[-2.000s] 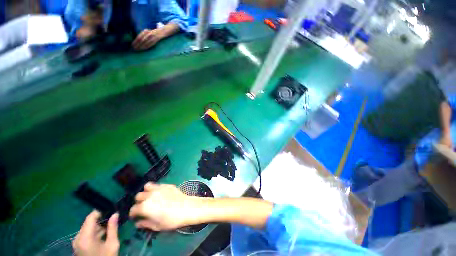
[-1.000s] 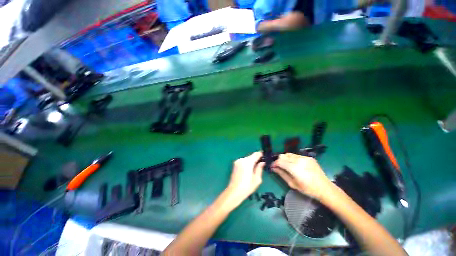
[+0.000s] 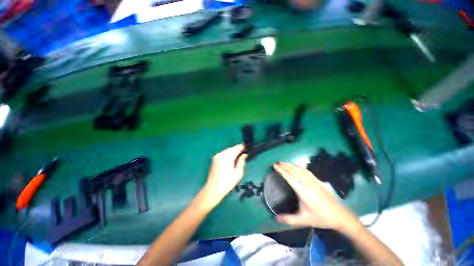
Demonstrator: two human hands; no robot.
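Observation:
A black E-shaped bracket [image 3: 267,145] lies on the green bench with its prongs pointing away. My left hand [image 3: 226,169] holds its left end between thumb and fingers. My right hand [image 3: 317,202] spans the round screw tray [image 3: 275,192], with fingertips at its far rim and thumb at its near rim. The hand hides the tray's right side; dark screws show inside. Small black blocks [image 3: 250,190] lie left of the tray. A pile of small black parts [image 3: 332,170] lies to its right. The image is blurred.
An orange and black electric screwdriver [image 3: 359,137] lies right of the pile, its cord looping right. Another screwdriver [image 3: 35,186] lies far left. Brackets [image 3: 118,184] lie at left, and more [image 3: 122,96] lie on the belt. A grey post [image 3: 447,85] stands at right. White plastic fills a carton [image 3: 410,228] below.
The view has swung left, then right again. My right hand has left the bracket and moved onto the screw tray. My left hand stays on the bracket.

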